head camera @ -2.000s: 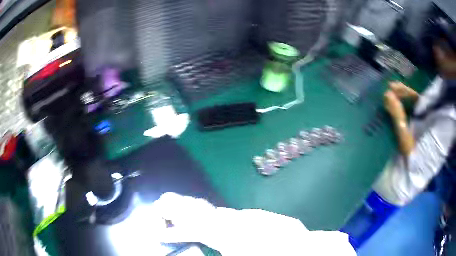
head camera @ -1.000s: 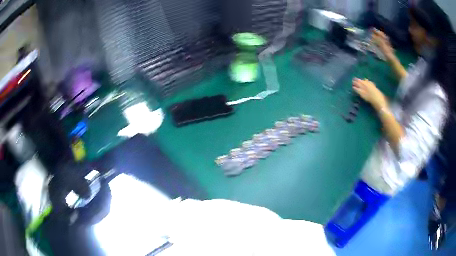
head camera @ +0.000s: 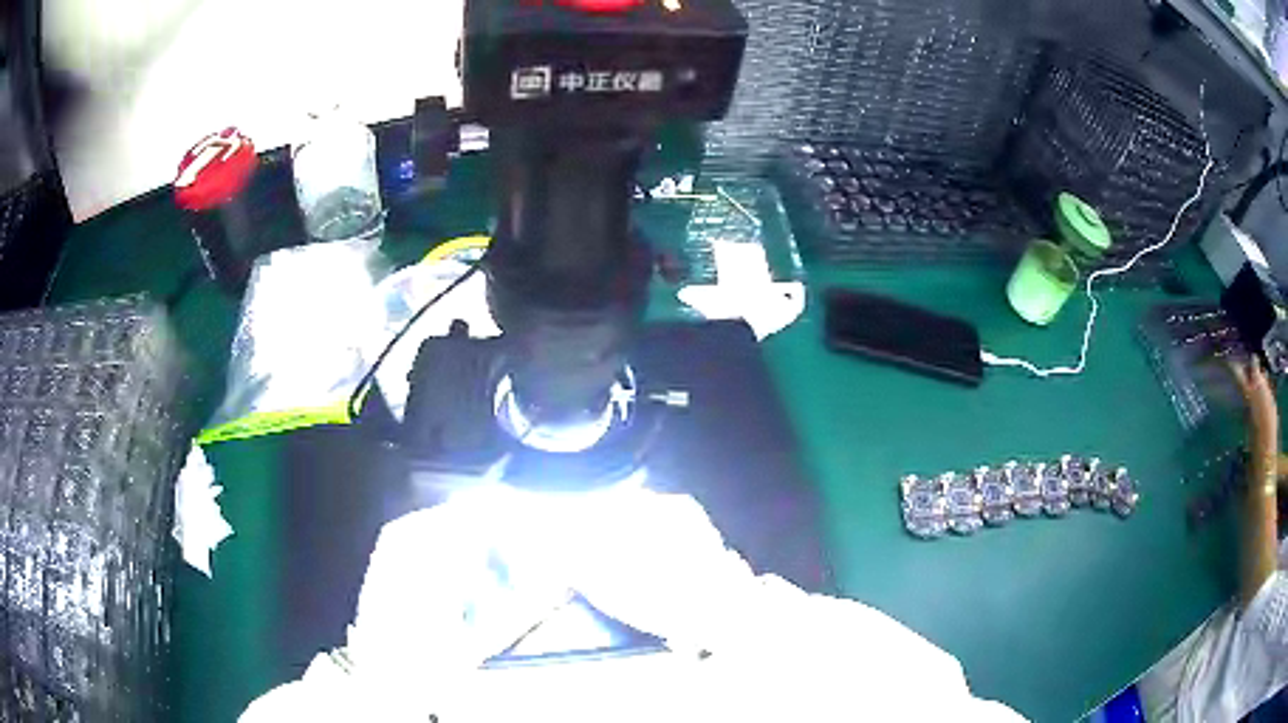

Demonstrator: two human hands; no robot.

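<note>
The black digital microscope (head camera: 572, 198) stands upright in front of me, its ring light (head camera: 565, 410) glowing at the lower end. Its flat black base (head camera: 770, 452) lies on the green mat. My left hand (head camera: 438, 565) and my right hand (head camera: 671, 544) are under the lens, washed out to white by the glare together with the sleeves. Their fingers and anything between them cannot be made out. A row of small grey-brown circuit boards (head camera: 996, 494) lies on the mat to the right.
Stacked clear trays (head camera: 78, 494) stand at left. A zip bag (head camera: 304, 339), red-topped bottle (head camera: 216, 177) and clear jar (head camera: 336, 184) are at back left. A black slab (head camera: 904, 336) with white cable and a green cup (head camera: 1042, 283) are at right. A neighbour's arm (head camera: 1257, 466) reaches in.
The view has swung left, so the microscope and my hands now sit near the centre and the left tray stack shows. The neighbour is now mostly cut off at the right edge.
</note>
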